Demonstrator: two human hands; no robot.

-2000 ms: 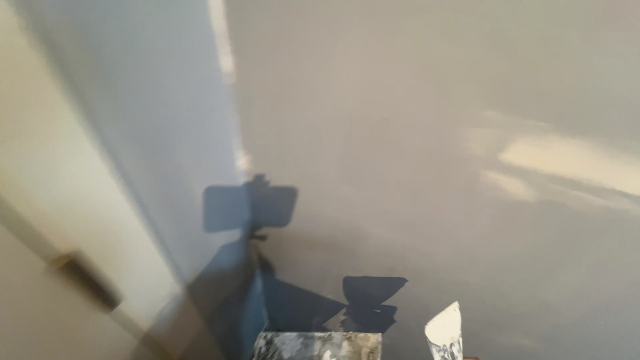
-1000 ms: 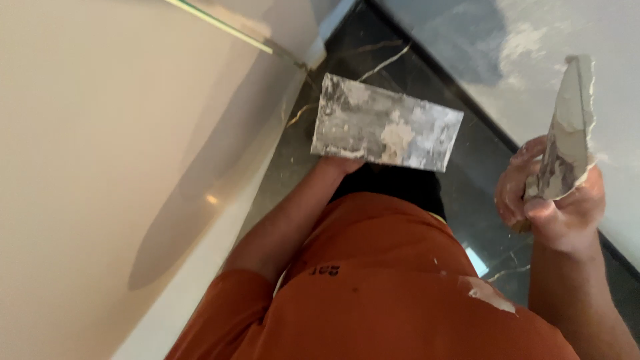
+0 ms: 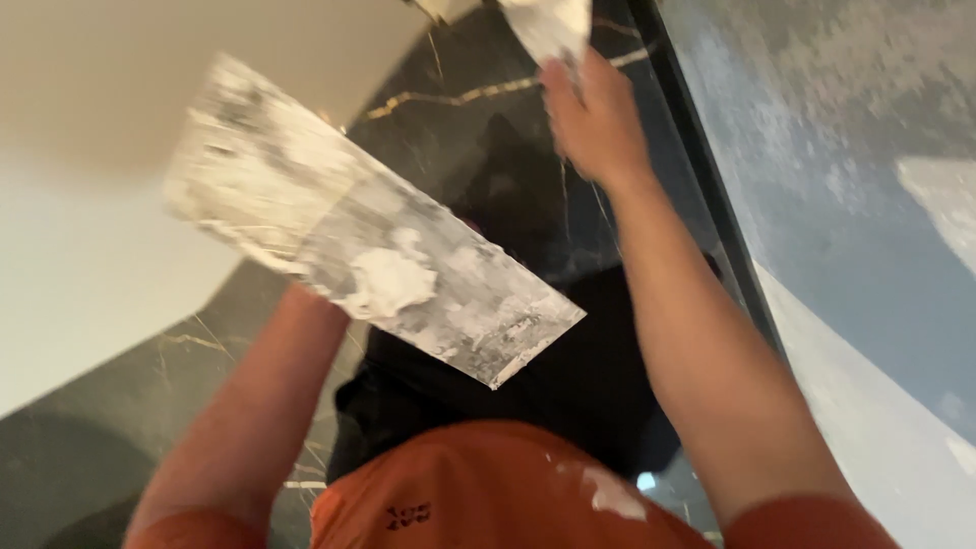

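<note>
A rectangular metal plastering trowel [image 3: 427,267], its flat face smeared with pale plaster, slants across the view with a thick lump of plaster [image 3: 393,282] near its middle. Beneath it is my left hand [image 3: 319,299], mostly hidden by the plate, holding it from below; only the part by the wrist shows clearly. My right hand [image 3: 598,126], slightly blurred, grips a putty knife [image 3: 553,30] at the top of the view. Plaster coats the knife's blade, which the top edge cuts off. The two tools are apart.
Dark marble flooring with pale veins [image 3: 488,137] lies below. A pale wall [image 3: 99,267] rises at the left. To the right, a black edge strip [image 3: 709,168] borders a patchy grey plastered wall [image 3: 862,191].
My right hand with the putty knife has moved from the right side inward and toward the top. The trowel has turned to a steeper slant. The view swung down from the wall earlier.
</note>
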